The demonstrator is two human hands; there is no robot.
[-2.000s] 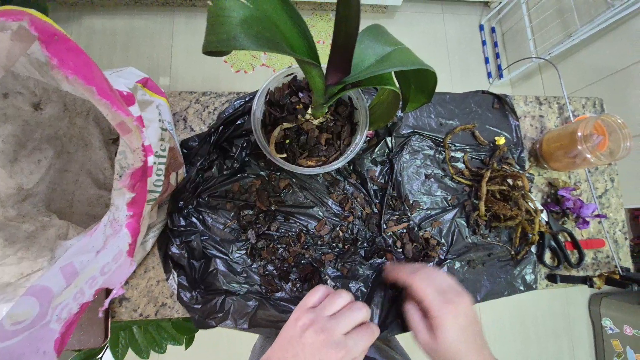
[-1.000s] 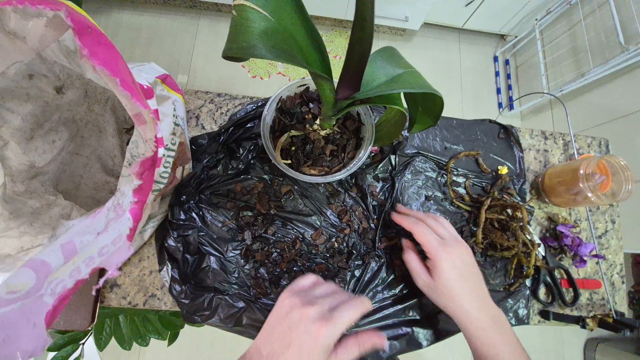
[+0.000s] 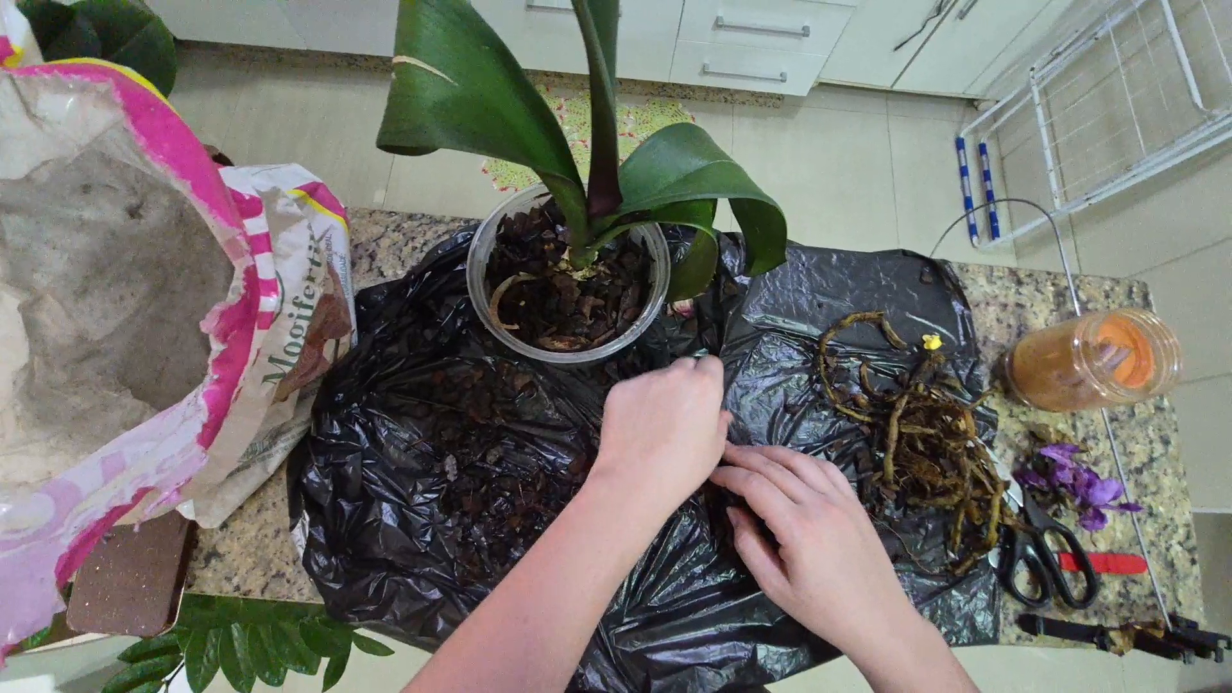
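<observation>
Black plastic sheeting [image 3: 385, 481] covers much of the granite counter, with bark chips [image 3: 481, 462] scattered over its left half. Near its far edge stands an orchid [image 3: 587, 192] with broad green leaves, in a clear plastic pot [image 3: 483, 313] filled with bark. Just in front of the pot, my left hand [image 3: 664, 423] is closed in a fist over the plastic; whether it pinches anything is hidden. Touching or nearly touching it, my right hand [image 3: 799, 529] lies on the plastic, fingertips pointing left and up. Right of that hand sits a tangle of brown roots [image 3: 924, 443].
An open substrate bag [image 3: 231, 366] stands at the left. Along the right are an orange jar [image 3: 1088, 361], purple flowers [image 3: 1083, 486], black-handled scissors [image 3: 1049, 558], a red item [image 3: 1107, 562] and a thin wire [image 3: 1107, 423]. Green leaves [image 3: 241, 640] show below the counter's near edge.
My left hand has moved up and right across the plastic to just in front of the pot. The two hands, apart a second ago, are now close together.
</observation>
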